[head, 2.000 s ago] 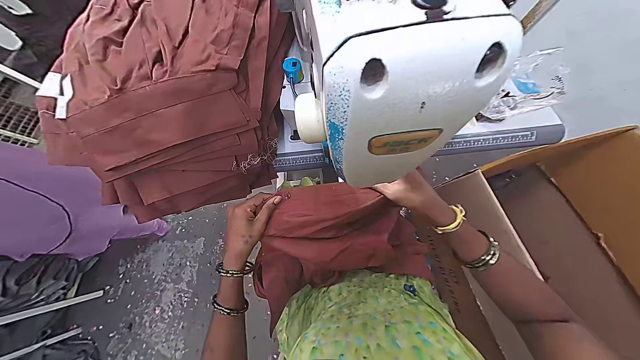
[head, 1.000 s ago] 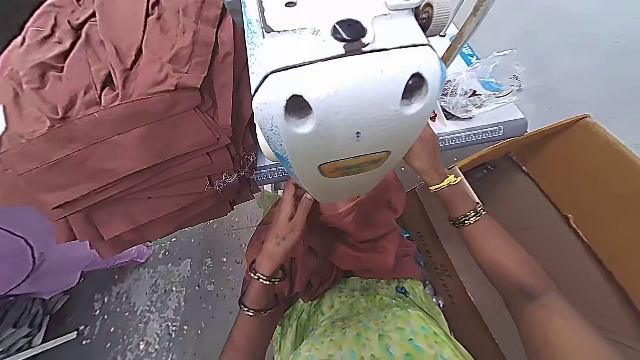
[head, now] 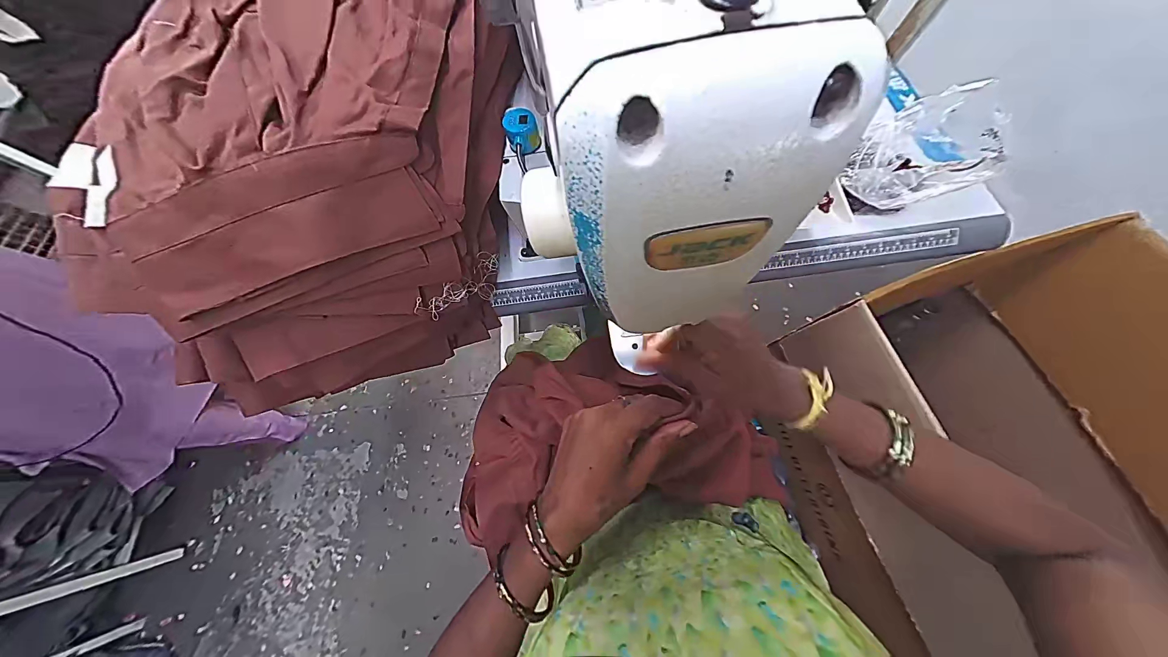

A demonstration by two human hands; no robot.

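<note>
A reddish-brown fabric piece (head: 538,411) lies bunched over my lap, below the head of a white Jack sewing machine (head: 693,182). My left hand (head: 607,456) grips a fold of this cloth with thumb and fingers. Close to the machine's lower end, my right hand (head: 725,365) is blurred, its fingers at the cloth's upper edge; their exact hold is partly hidden. Left of the machine, a thick stack of reddish-brown garment pieces (head: 292,219) hangs over the table edge, with loose threads (head: 461,287) at its corner.
An open cardboard box (head: 1013,347) stands at my right. Clear plastic packaging (head: 940,146) lies on the machine table (head: 976,214). Purple fabric (head: 64,365) is at the far left, above dark cloth (head: 64,529). Scraps dot the grey floor (head: 338,493).
My left hand has come down and away from the machine's lower end, onto the bunched cloth. My right hand has moved from behind the machine head to its lower end. The view has shifted.
</note>
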